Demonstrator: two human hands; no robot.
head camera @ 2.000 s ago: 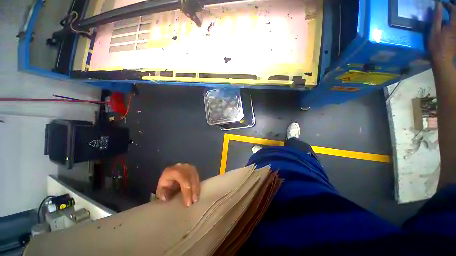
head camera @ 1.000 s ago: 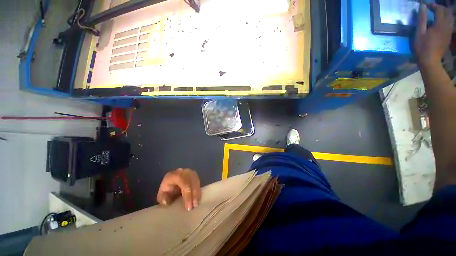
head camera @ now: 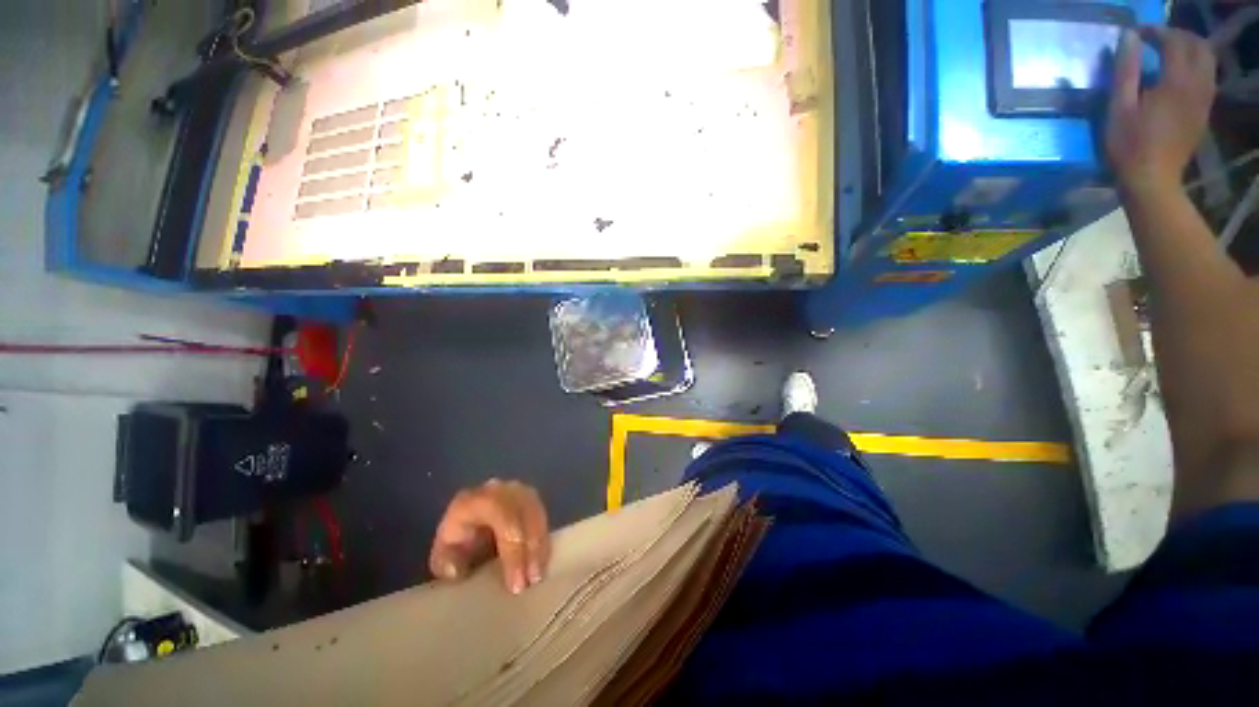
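Observation:
A thick stack of tan to brown sheets (head camera: 414,615) lies at the bottom left against my body. My left hand (head camera: 493,535) is curled over its far edge and holds it, fingers on top and thumb side hidden. My right hand (head camera: 1163,104) is at the upper right, with fingers at the right edge of the control panel screen (head camera: 1056,58) on the blue cabinet (head camera: 967,131). It holds nothing that I can see. Whether a fingertip touches the screen is hard to tell.
The machine bed (head camera: 621,152) glares white-pink, with dark specks and cut slots at its left. Clear trays (head camera: 605,345) lie on the floor below it. A black box (head camera: 235,463) stands at the left. A white side table (head camera: 1105,401) stands at the right. Yellow lines (head camera: 953,448) mark the floor.
The view has shifted, so the bed and cabinet sit lower and further left. The gantry beam has moved mostly out of the top. My right hand stays at the panel; my left keeps the stack.

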